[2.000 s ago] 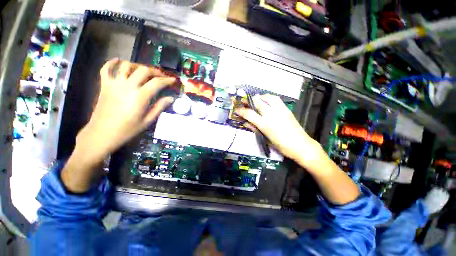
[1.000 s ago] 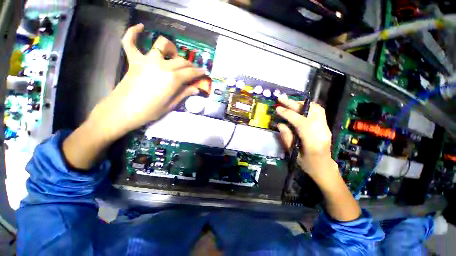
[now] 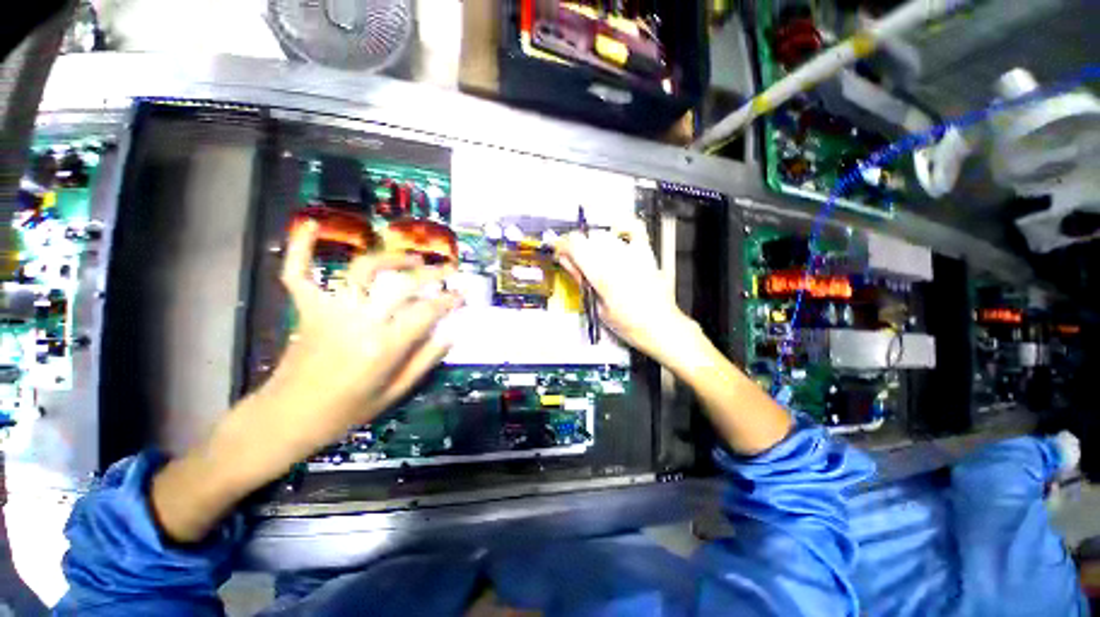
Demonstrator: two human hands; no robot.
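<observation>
A green circuit board (image 3: 483,416) lies in a dark carrier tray (image 3: 627,436) in front of me. It bears two copper-orange toroidal inductors (image 3: 420,238), a brownish-gold transformer (image 3: 524,275) and long white heatsinks (image 3: 543,181). My left hand (image 3: 362,319) is over the board's left part, fingers spread at the inductors and the round capacitors; I see nothing held in it, but its fingertips are blurred. My right hand (image 3: 621,283) is at the right of the transformer and holds a thin black stick (image 3: 590,301), like a marker or tweezers, pointing down across the lower heatsink.
More boards in trays stand at the right (image 3: 808,325) and left edge (image 3: 48,277). A metal rail (image 3: 398,106) runs behind the tray. Behind it are a fan (image 3: 344,30), a black bin (image 3: 597,90) and a blue coiled cord (image 3: 832,205). Another person's blue sleeve (image 3: 1013,506) is at lower right.
My left hand has moved down off the inductors. My right hand has moved inward, close to the transformer, with the black stick. The view has shifted, so the fan shows.
</observation>
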